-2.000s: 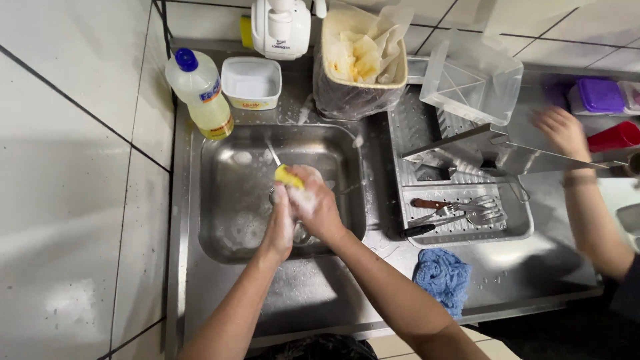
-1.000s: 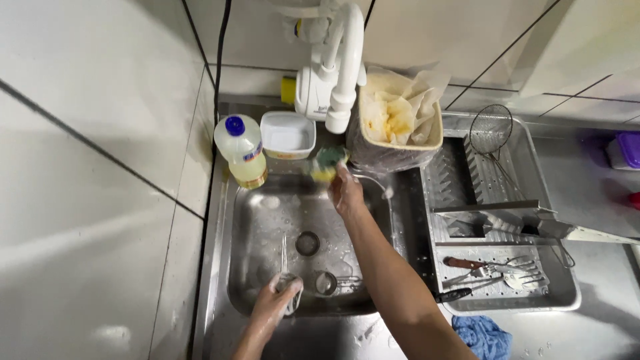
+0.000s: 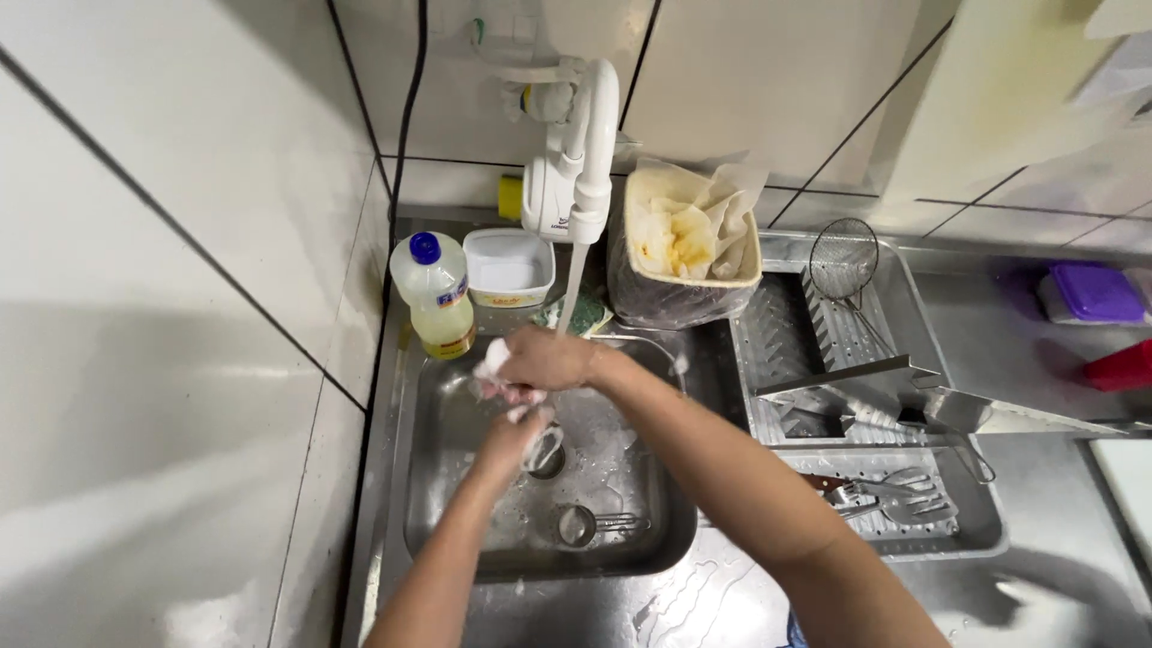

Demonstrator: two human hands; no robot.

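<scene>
Water runs from the white faucet [image 3: 589, 193] onto my right hand [image 3: 544, 358], which is soapy and held over the steel sink [image 3: 621, 450]. Just below it, my left hand [image 3: 520, 430] holds a small object with a looped outline, too blurred to name. What my right fingers do is partly hidden by foam and the hand itself. A green and yellow sponge [image 3: 580, 313] lies on the sink's back rim, behind my right hand. A small round metal cup with a wire-like handle [image 3: 576, 526] rests on the sink bottom, right of the drain.
A dish soap bottle [image 3: 441, 301] and a white plastic tub [image 3: 509, 270] stand behind the sink. Right of them is a lined bin with used paper [image 3: 688, 238]. A metal dish rack [image 3: 981, 531] holds utensils [image 3: 909, 495] and a wire strainer [image 3: 843, 259]. A purple-lidded container [image 3: 1093, 292] stands far right.
The sponge has left my right hand and lies on the back rim. Water now runs from the faucet, and my hands have come together beneath it. Another person's arm at the right has gone from view.
</scene>
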